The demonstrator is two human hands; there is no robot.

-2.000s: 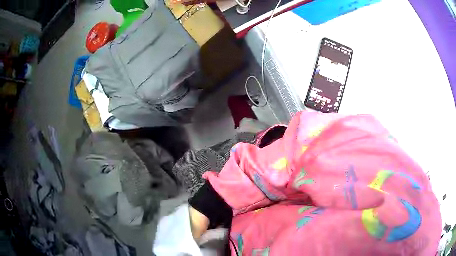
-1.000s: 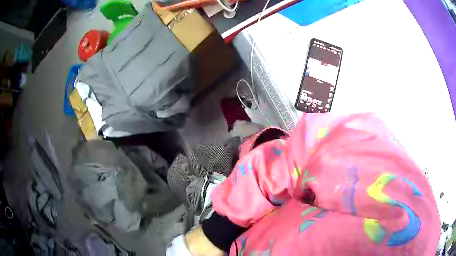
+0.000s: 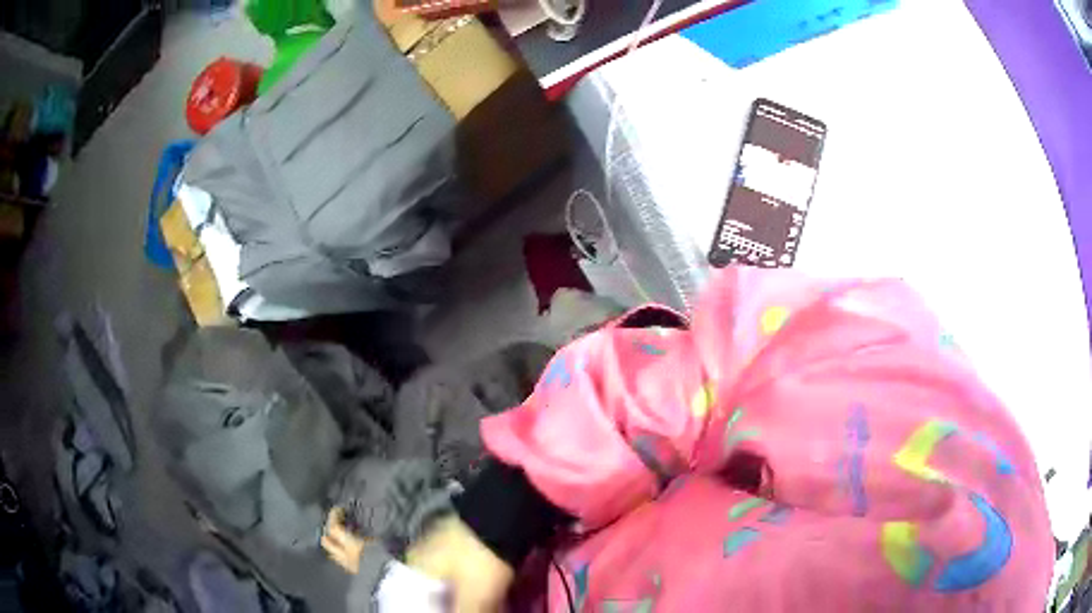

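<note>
One hand shows, low in the picture, and I take it as my right hand [image 3: 378, 563]. It reaches left from a pink sleeve with a black cuff. The wrist is bare and blurred. A white and grey covering lies over the hand, and bare fingertips show beyond it. They touch or lie over dark grey cloth [image 3: 389, 485]; whether they grip it is not clear. Crumpled grey garment pieces [image 3: 258, 437] lie just left of and above the fingers. My left hand is not in view.
Folded grey cloth [image 3: 329, 156] lies on a brown carton [image 3: 467, 72]. A black phone [image 3: 772, 180] is on the white table [image 3: 922, 180] at right. A thin white cable [image 3: 587, 228] loops beside the table. A red stool [image 3: 222, 96] and floor cloth [image 3: 90, 419] are at left.
The hand has moved up and left from the bottom edge, and its fingertips now show. The patterned cloth near the cuff has shifted and looks plain dark grey. The view has shifted slightly.
</note>
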